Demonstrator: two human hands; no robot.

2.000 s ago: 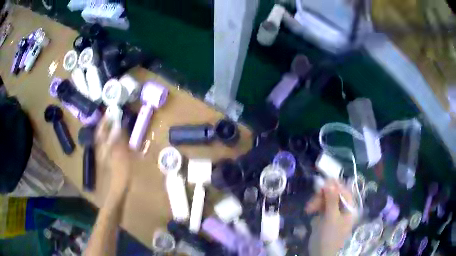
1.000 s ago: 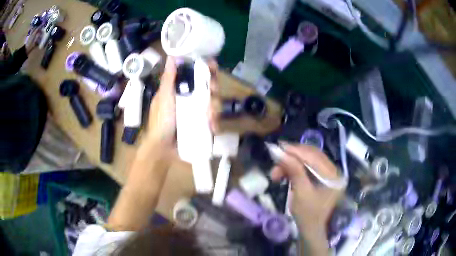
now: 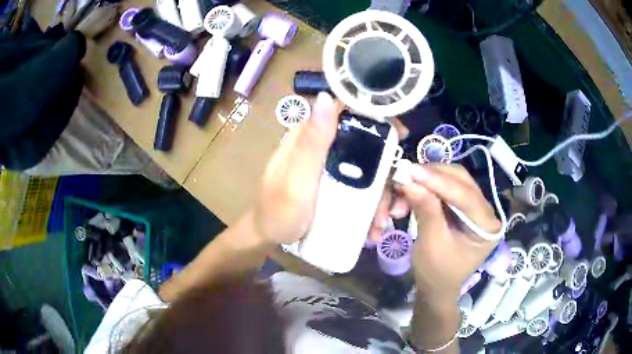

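Observation:
A white handheld fan (image 3: 346, 231) is held up close to the camera, its round slotted grille at the top. Its glossy black display panel (image 3: 358, 151) faces me, with a pale oval button and a faint light pattern near its top. My left hand (image 3: 294, 183) grips the handle from the left side. My right hand (image 3: 450, 225) pinches the white charging plug (image 3: 400, 173) at the handle's right side. Whether the tip is fully inserted cannot be told. The white charging cable (image 3: 495, 183) loops from that hand to the right.
White, black and purple fans lie on the brown board (image 3: 208, 148) at the upper left. Many fans are piled at the lower right. White boxes (image 3: 504, 79) lie at the right. A green crate (image 3: 107, 259) of fans is below left. Another person's dark sleeve (image 3: 41, 104) is at left.
The fan has moved right and closer to the camera, its panel now turned towards me. My right hand has brought the plug up to the handle's side. The view has shifted.

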